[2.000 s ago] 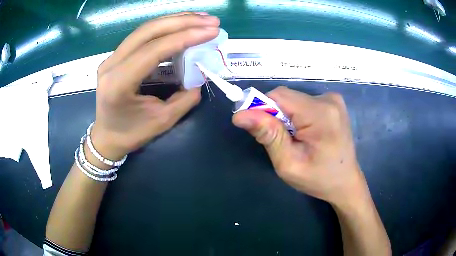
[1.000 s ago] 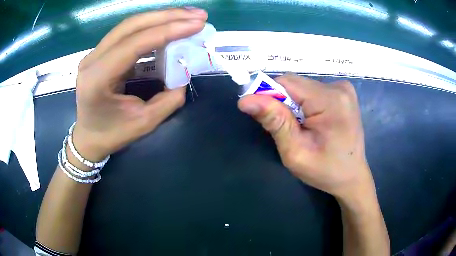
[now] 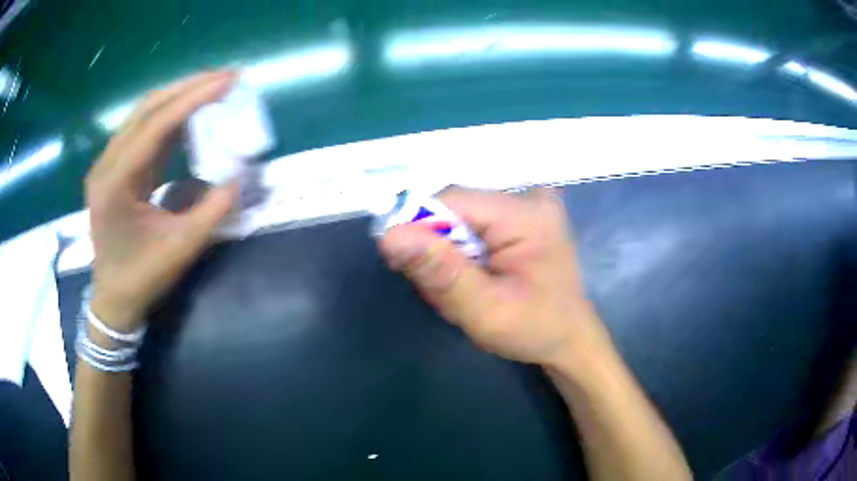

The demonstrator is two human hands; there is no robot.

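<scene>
My left hand (image 3: pixel 155 197), with white bead bracelets at the wrist, holds white plastic housings (image 3: pixel 230 134) between fingers and thumb at the left, over the rail and belt edge. The housings are blurred; their wires cannot be made out and their number is unclear. My right hand (image 3: pixel 489 272) is shut around the glue tube (image 3: pixel 437 228), white with purple-blue and red print, near the middle. The tube's nozzle is blurred against the white rail. The tube and the housings are apart.
The white conveyor rail (image 3: pixel 658 146) curves between the green belt (image 3: pixel 526 85) and the black table (image 3: pixel 310 357). A white sheet (image 3: pixel 26 310) lies at the left edge. A person's purple sleeve (image 3: pixel 808 458) shows at the lower right. A small white speck (image 3: pixel 373 457) lies on the table.
My left hand has moved left with the housings, which now look blurred. My right hand and the tube have shifted left and slightly down in the picture. The view has shifted, and a purple sleeve now shows.
</scene>
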